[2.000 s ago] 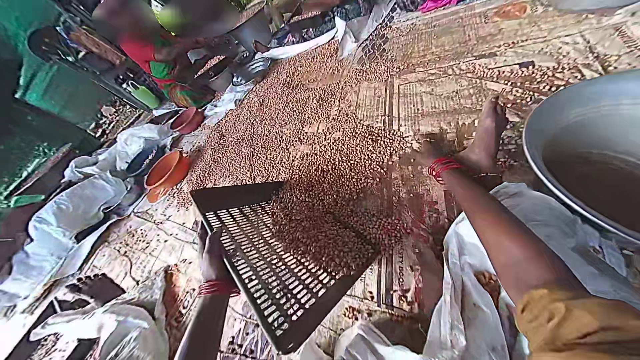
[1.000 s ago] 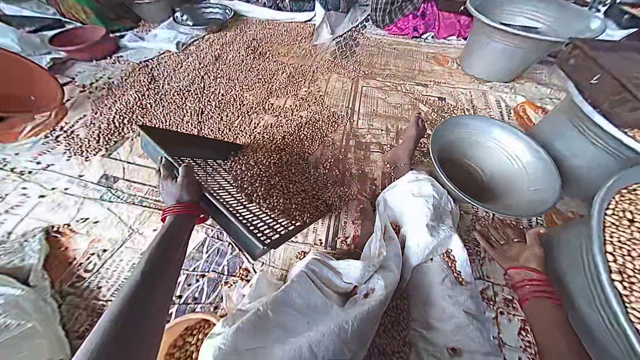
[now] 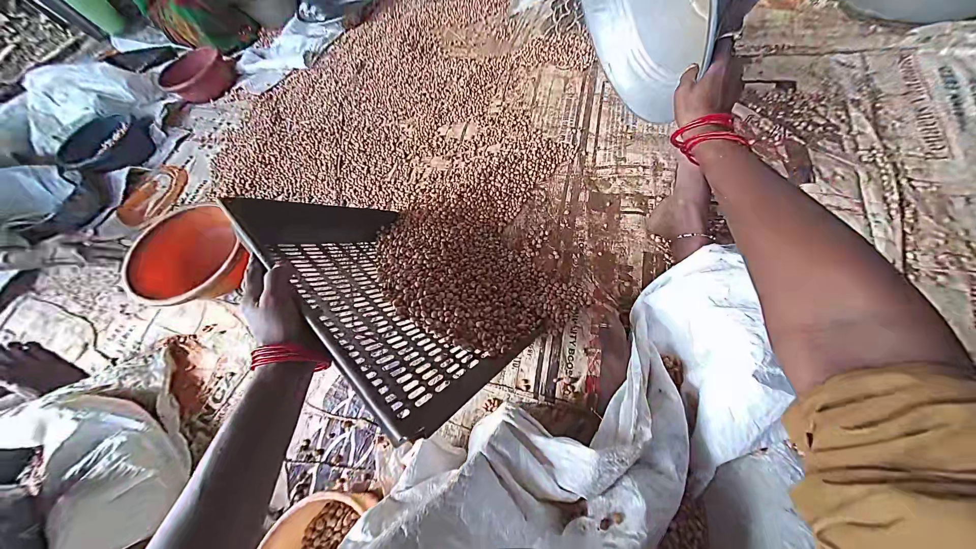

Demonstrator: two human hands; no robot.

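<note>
My left hand [image 3: 276,305], with red bangles at the wrist, grips the left edge of a black slotted sieve tray [image 3: 374,343]. The tray is tilted, and a heap of brown nuts or beans [image 3: 465,282] lies over its right part and spills off its open side. My right hand [image 3: 707,95], also with red bangles, holds the rim of a metal basin [image 3: 648,53] at the top right. The basin is tipped on its side; its inside is mostly hidden. More of the nuts or beans [image 3: 366,114] are spread on the printed sheet beyond the tray.
An orange bowl [image 3: 183,255] stands left of the tray, and a dark red bowl [image 3: 198,75] farther back. White sacks [image 3: 526,488] lie at the front. A bowl of nuts or beans [image 3: 320,518] is at the bottom. A bare foot [image 3: 682,213] rests near the basin; another person's foot [image 3: 38,367] is at left.
My right hand has moved from the sheet beside the sacks and taken hold of the metal basin, which is now lifted and tipped. My left hand stays on the sieve tray. The view has swung noticeably.
</note>
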